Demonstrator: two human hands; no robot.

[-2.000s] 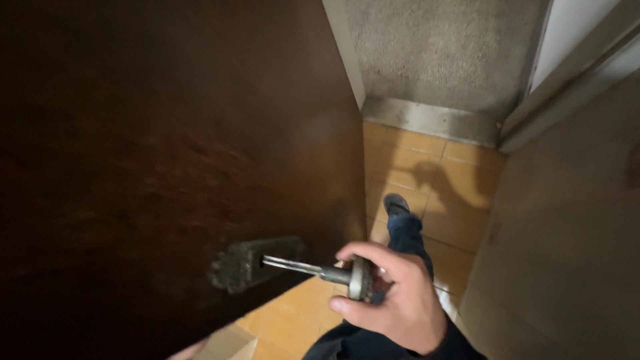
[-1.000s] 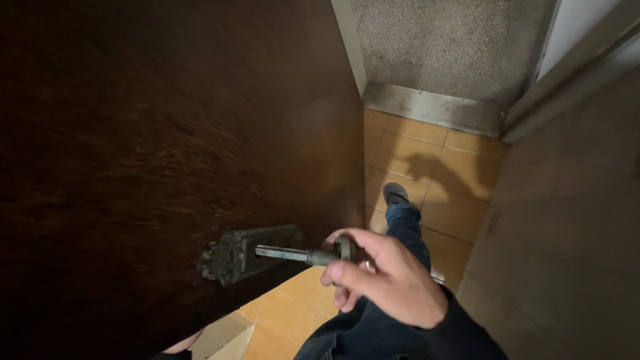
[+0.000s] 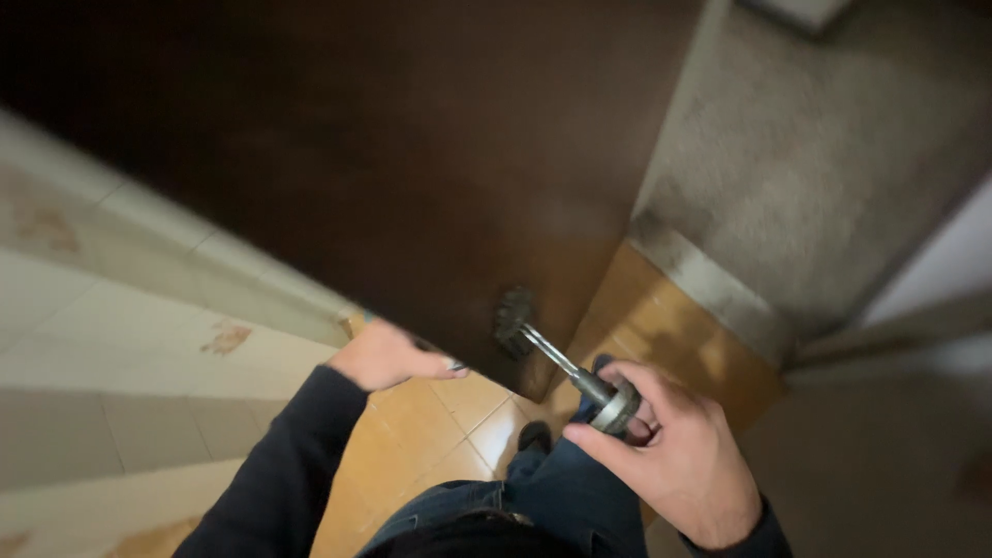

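My right hand grips the round metal base of a door knob, whose split metal spindle points up and left toward the door. The spindle's tip meets or overlaps the dark, ornate lock plate on the dark wooden door; whether it sits inside cannot be told. My left hand is at the door's edge, its thumb along the near side and a small metallic item by the thumb tip. Its other fingers are partly hidden behind the door.
A tiled wall with brownish patches stands at the left. Orange floor tiles lie below, with my legs and a shoe over them. A grey speckled surface with a pale strip at its edge is at the upper right.
My left hand, barely visible at the bottom edge before, is now in full view at the door's edge. My right hand still holds the knob. The view has turned and shifted strongly.
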